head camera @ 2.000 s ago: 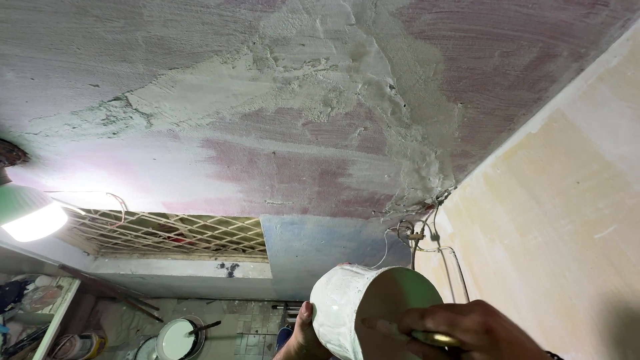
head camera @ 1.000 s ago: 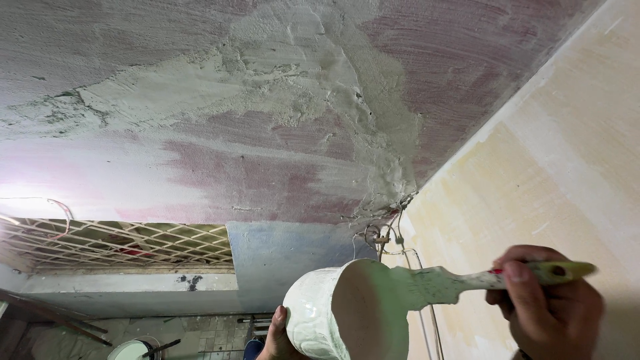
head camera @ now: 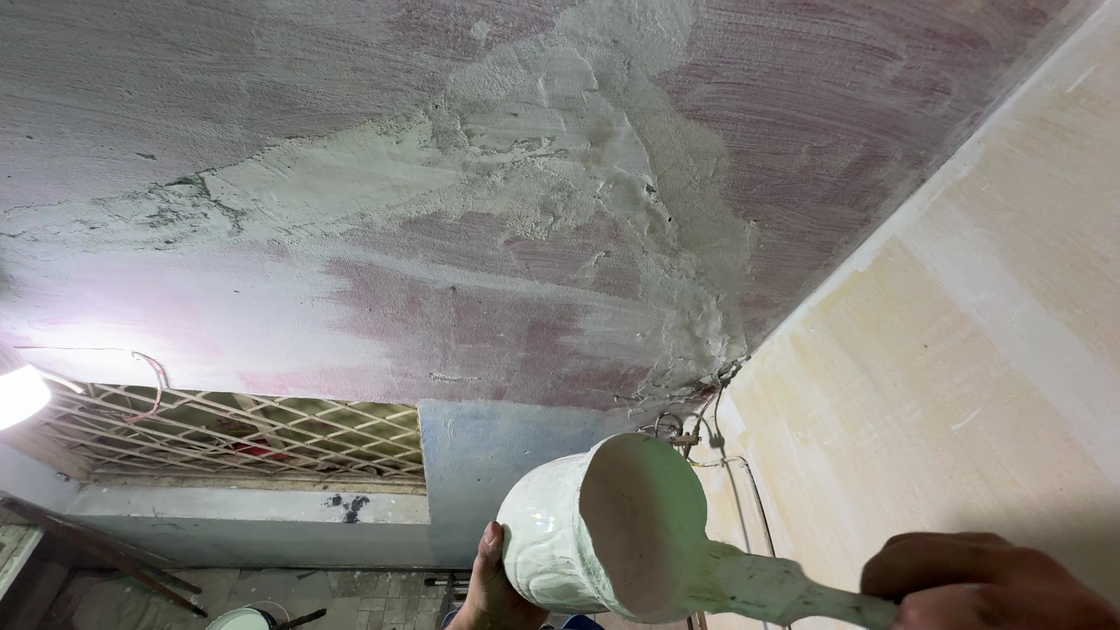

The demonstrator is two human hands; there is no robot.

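My left hand (head camera: 497,582) holds a paint-smeared white tub (head camera: 547,534) from its left side, at the lower middle of the view. The tub is tilted, its mouth toward the right, and its inside shows pinkish and pale green. My right hand (head camera: 989,582), at the lower right, grips a flat paintbrush (head camera: 761,582) coated in pale paint. The brush head meets the tub's rim; its bristle tips are hidden at or inside the mouth. Above both hands spreads the ceiling (head camera: 490,324), pinkish and white with a rough patch of plaster.
Exposed wires (head camera: 691,437) hang at the corner beside the yellowish wall (head camera: 927,394). At the left are a lit bulb (head camera: 19,395) and a metal lattice (head camera: 289,437) over an opening. A bucket (head camera: 241,619) with a dark-handled tool stands on the floor below.
Two seconds ago the brush was mostly hidden by my right hand at the tub; a second ago it lay across the rim, handle outward. Now the brush slants down to the right, my right hand lower.
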